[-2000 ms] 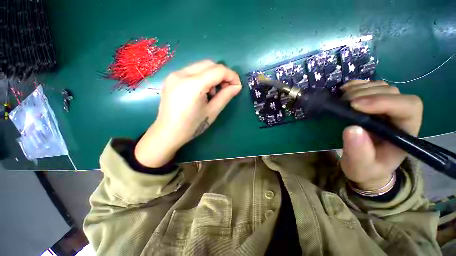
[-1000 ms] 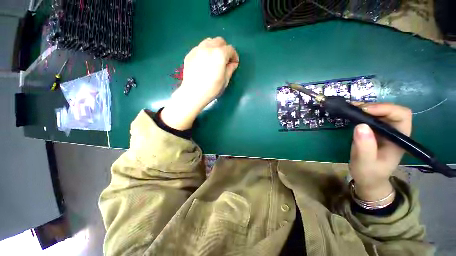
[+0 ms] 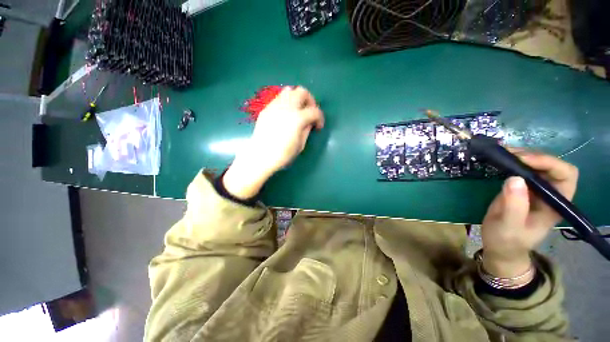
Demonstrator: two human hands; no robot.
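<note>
A PCB panel point(image 3: 438, 152) lies flat on the green mat, in front of my right hand. My right hand point(image 3: 535, 194) holds the soldering iron point(image 3: 518, 170) by its black handle; its brass tip points up and left over the panel's back edge. My left hand point(image 3: 284, 130) is over the mat beside the red wire pile point(image 3: 262, 101) and partly covers it. Its fingers are bent together, thumb near the index finger; whether a wire is between them is too small to tell.
Stacked black panels point(image 3: 140, 43) stand at back left. A clear plastic bag point(image 3: 134, 140), small dark parts point(image 3: 186, 119) and a yellow-black tool point(image 3: 89, 111) lie left. A small panel stack point(image 3: 311, 13), a fan point(image 3: 401, 23) and tan cardboard point(image 3: 548, 40) are at back. A thin silvery strand point(image 3: 576, 147) lies right.
The view has shifted, showing more of the back and left. The iron's tip has moved from low over the panel's left board to its back edge. My left hand has moved to the wire pile.
</note>
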